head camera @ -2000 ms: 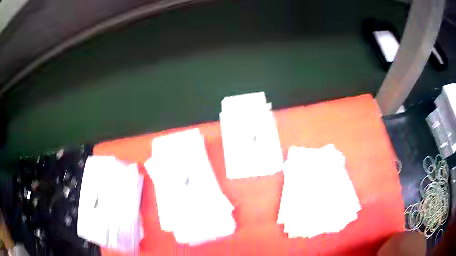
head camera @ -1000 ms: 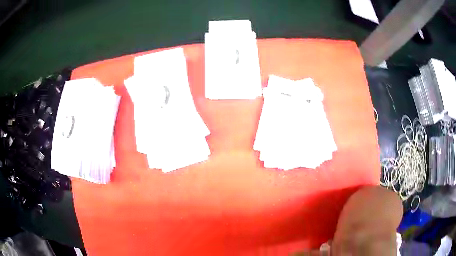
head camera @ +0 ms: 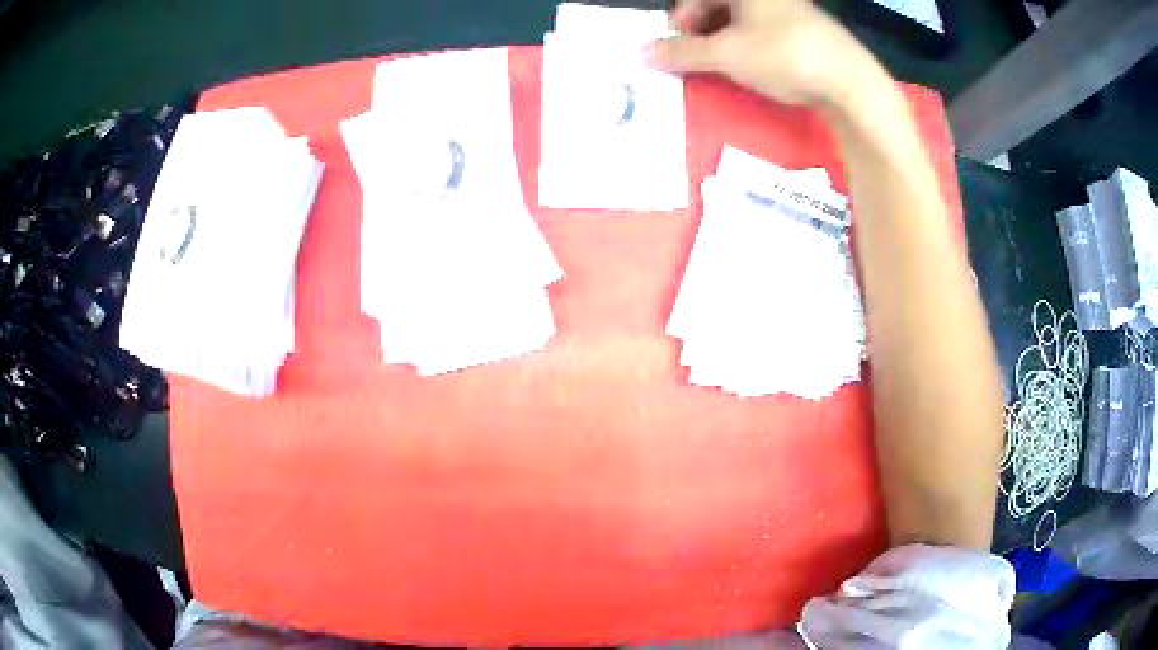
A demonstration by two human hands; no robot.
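Note:
My bare right hand (head camera: 673, 36) reaches over the red mat (head camera: 533, 508) to the short white ring-picture leaflets (head camera: 603, 140) near the far edge. Its thumb lies on their upper right part and the other fingers are bent by the far corner; whether they grip a sheet cannot be told. A ring-picture leaflet pile (head camera: 210, 254) lies at the left edge, and a fanned ring-picture pile (head camera: 445, 241) lies centre-left. A fanned pile of text leaflets (head camera: 772, 286) with dark headings lies at right, beside my forearm. My left hand is out of the picture.
A tangled heap of pale rubber bands (head camera: 1044, 425) lies right of the mat, with grey-white bundled leaflets (head camera: 1124, 248) beyond. Shiny black parts (head camera: 70, 273) are heaped at left. A grey post (head camera: 1054, 83) stands at the far right. Pale fabric (head camera: 45, 571) shows at lower left.
My right hand has moved from the lower right up to the far short leaflets, its forearm now crossing the mat's right side. The view has shifted down over the mat since the first frame.

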